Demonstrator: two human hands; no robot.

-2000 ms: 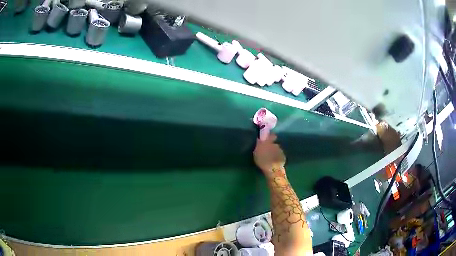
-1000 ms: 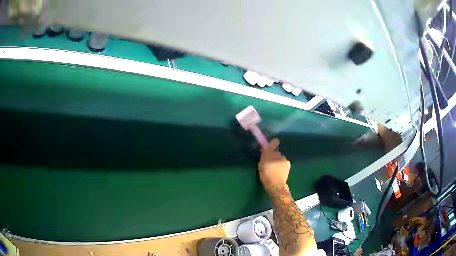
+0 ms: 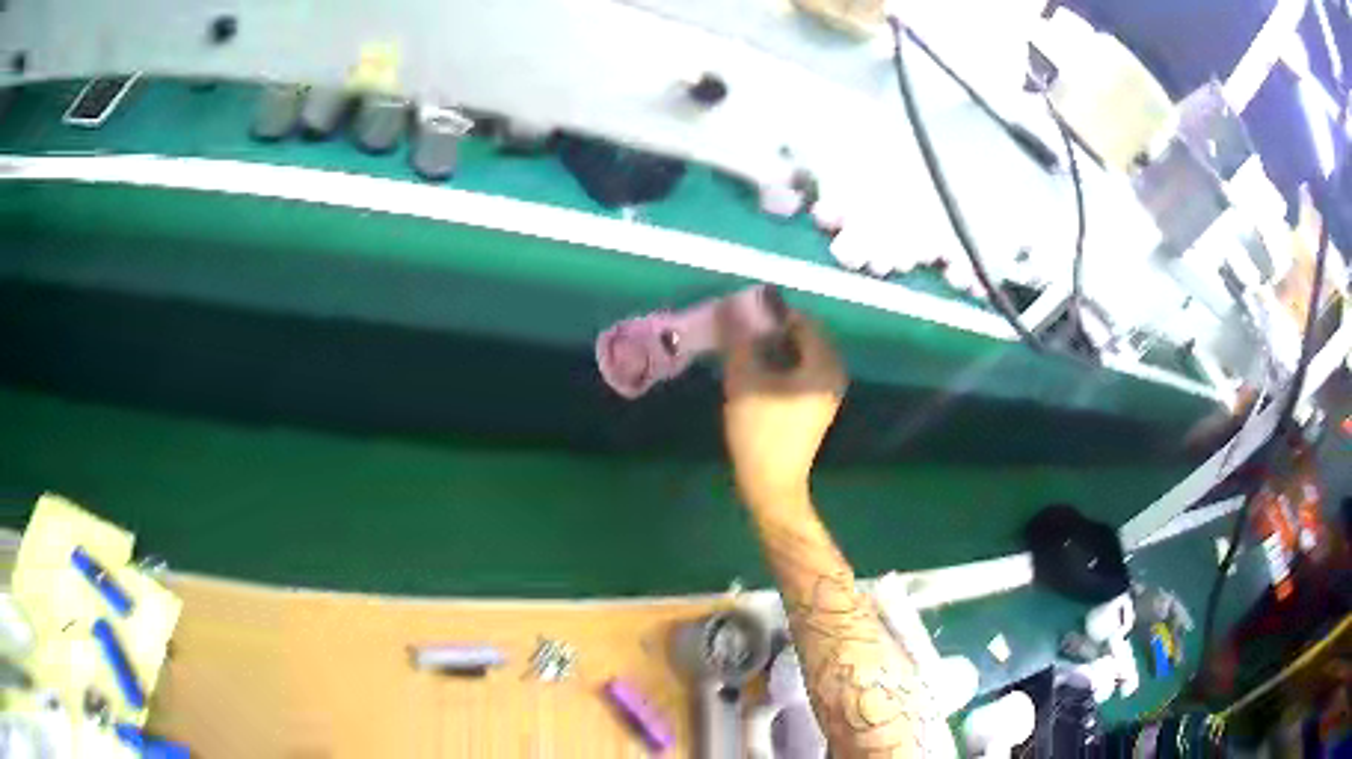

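Observation:
A pink handheld fan [image 3: 641, 353] is held above the green conveyor belt, its round head to the left and its handle towards the right. My right hand [image 3: 786, 371] is closed around the handle. The hand and fan are blurred, so the fingers do not show clearly. The tattooed forearm reaches up from the bottom edge. My left hand is out of the picture.
A tan board [image 3: 326, 653] lies in front, with a grey fan [image 3: 722, 645], a purple cell [image 3: 639, 715] and small screws [image 3: 553, 658]. Blue cells lie on a yellow sheet [image 3: 67, 593] at left. Grey fans [image 3: 438, 144] stand on the far shelf. A black box [image 3: 1078, 553] is at right.
The right hand and pink fan have moved left and up; the fan's head has swung round to the left. The view has shifted, showing more of the tan board and the yellow sheet.

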